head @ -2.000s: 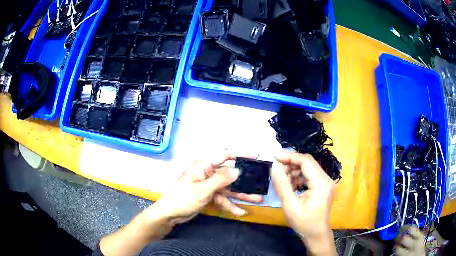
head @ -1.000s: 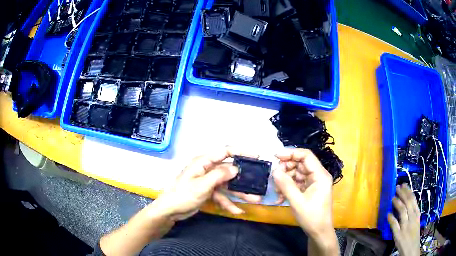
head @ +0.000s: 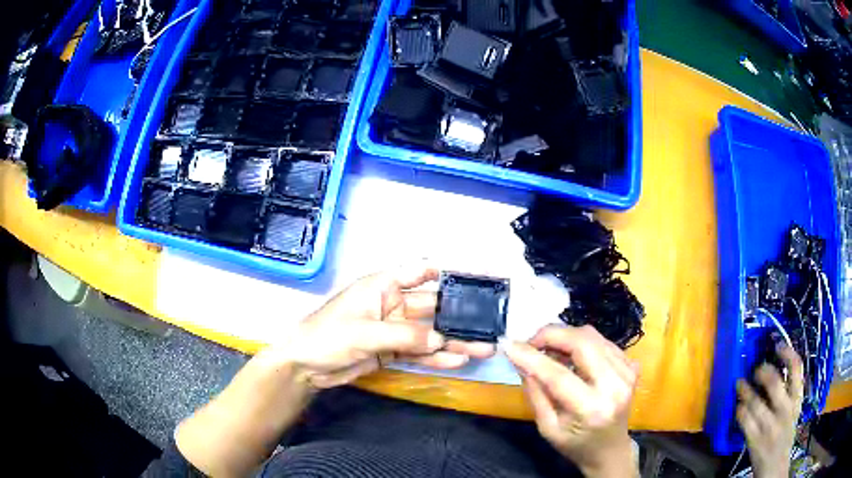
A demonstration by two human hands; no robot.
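Note:
A square black housing (head: 472, 307) is held open side up above the white work sheet (head: 402, 219). My left hand (head: 374, 327) grips it from the left and from below. My right hand (head: 579, 387) is at its lower right corner, thumb and index fingertips close together there. Whether those fingertips pinch a sealing ring or touch the housing cannot be made out. A tangled pile of black sealing rings (head: 584, 266) lies at the right of the sheet.
A blue tray of housings in rows (head: 313, 266) stands left of centre, a blue bin of loose housings (head: 504, 177) at centre. Another person's hand (head: 771, 406) is in the right blue bin (head: 761, 177) of cabled units. A black coil (head: 70, 154) sits far left.
My right hand has moved down from the housing's upper right side to its lower right corner. The housing has risen slightly and my left fingers have shifted. The other person's hand has moved within the right bin.

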